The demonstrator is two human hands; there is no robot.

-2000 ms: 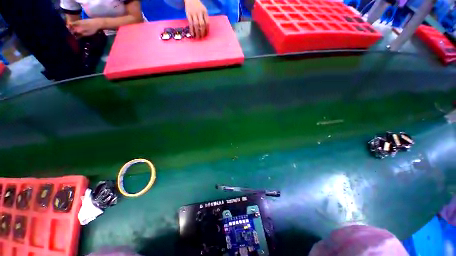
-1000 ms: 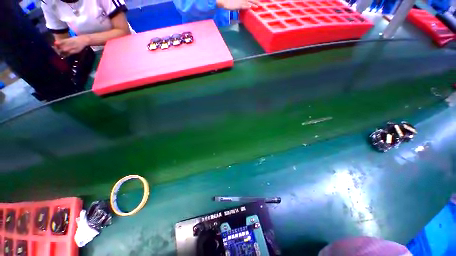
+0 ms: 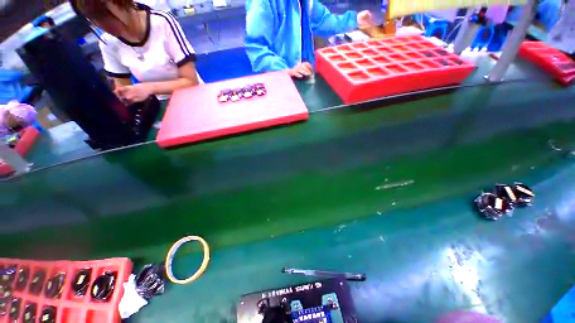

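Observation:
The black test fixture (image 3: pixel 290 294) with white lettering lies at the bottom middle, cut off by the lower edge. The blue circuit board (image 3: pixel 310 315) on it shows only in part. A dark round shape sits on the fixture left of the board. A slim dark tool (image 3: pixel 323 274) lies just behind the fixture. Neither of my hands can be made out; only a blurred pinkish sleeve-like shape shows at the bottom edge, right of the fixture.
Red tray (image 3: pixel 123 277) with round watch units at lower left; beside it a black bundle (image 3: pixel 150 281) and tape roll (image 3: pixel 188 259). Watch parts (image 3: pixel 503 200) lie right. Across the line: red pad (image 3: pixel 233 120) with watches, red tray (image 3: pixel 394 79), two people.
The view has tilted up, so the fixture sits lower and is more cut off. More of the people opposite shows. The hand at the watches on the red pad has left them.

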